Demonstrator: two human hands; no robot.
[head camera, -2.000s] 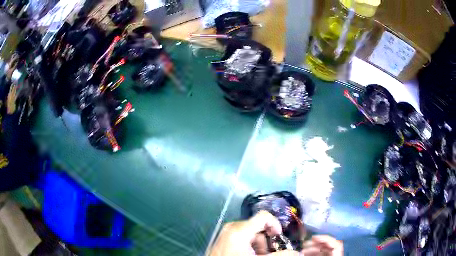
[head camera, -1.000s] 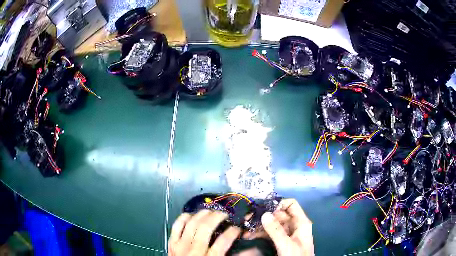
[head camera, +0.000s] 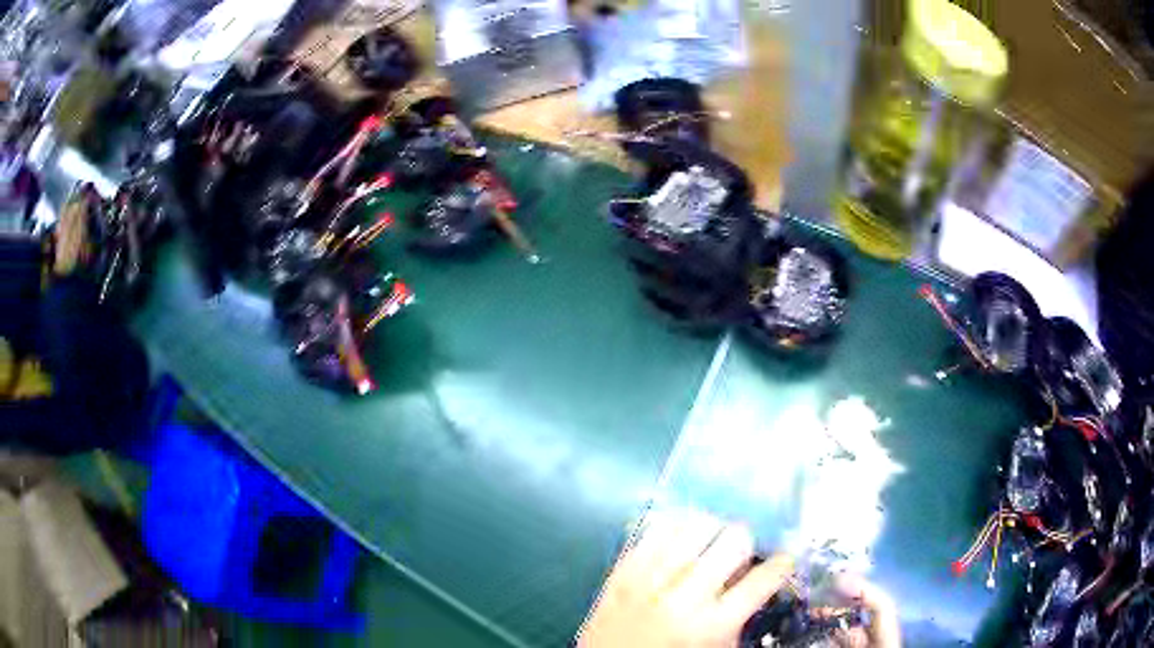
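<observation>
A dark round housing with a greyish part inside is at the bottom edge, blurred and partly cut off. My left hand lies over its left side with the fingers bent on it. My right hand is at its right side, small, blurred and mostly cut off by the lower edge. Both hands seem to hold the housing. What the fingertips touch inside it is too blurred to tell.
Stacked black units and another stack stand at the back. Wired units mass at left and at right. A yellow-lidded bottle stands behind. A blue stool is at lower left, with a person's dark sleeve above.
The view has swung left, so the bench things sit farther right. The hands and housing sit lower right in view, and the coloured leads seen over the housing a second ago no longer show clearly.
</observation>
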